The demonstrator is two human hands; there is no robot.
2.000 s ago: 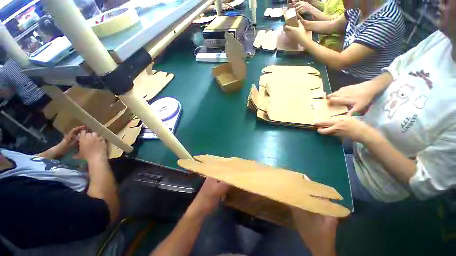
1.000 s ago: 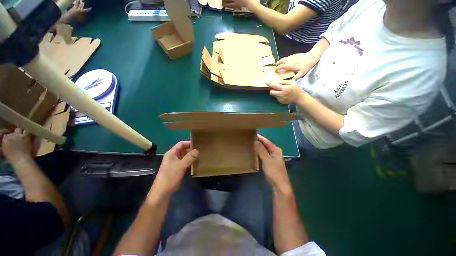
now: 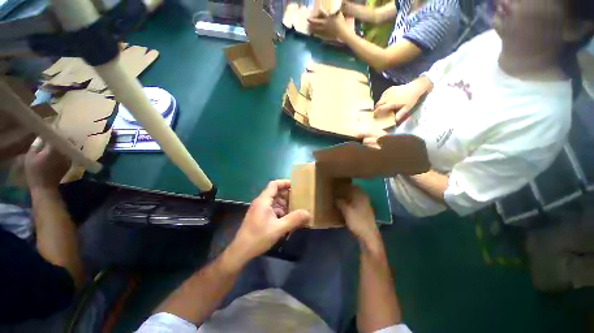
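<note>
A brown folded box [image 3: 303, 195] is held over my lap at the bench edge, turned so that one side wall faces me. Its lid [image 3: 378, 158] stands open and reaches out to the right, with a rounded outer edge. My left hand [image 3: 268, 218] grips the box's left side, thumb on the near wall. My right hand [image 3: 355, 211] holds its right side; some of its fingers are hidden by the box and lid.
An open box [image 3: 251, 68] stands on the green bench. A person in a white shirt handles stacked blanks [image 3: 339, 101] at right. A bench scale [image 3: 146, 120] and slanting rack post [image 3: 153, 123] are at left. Another person handles cardboard at far left.
The box was upright and facing me with its lid at the back. It has since turned, its lid now swung to the right. Both hands still hold it. The view has shifted slightly.
</note>
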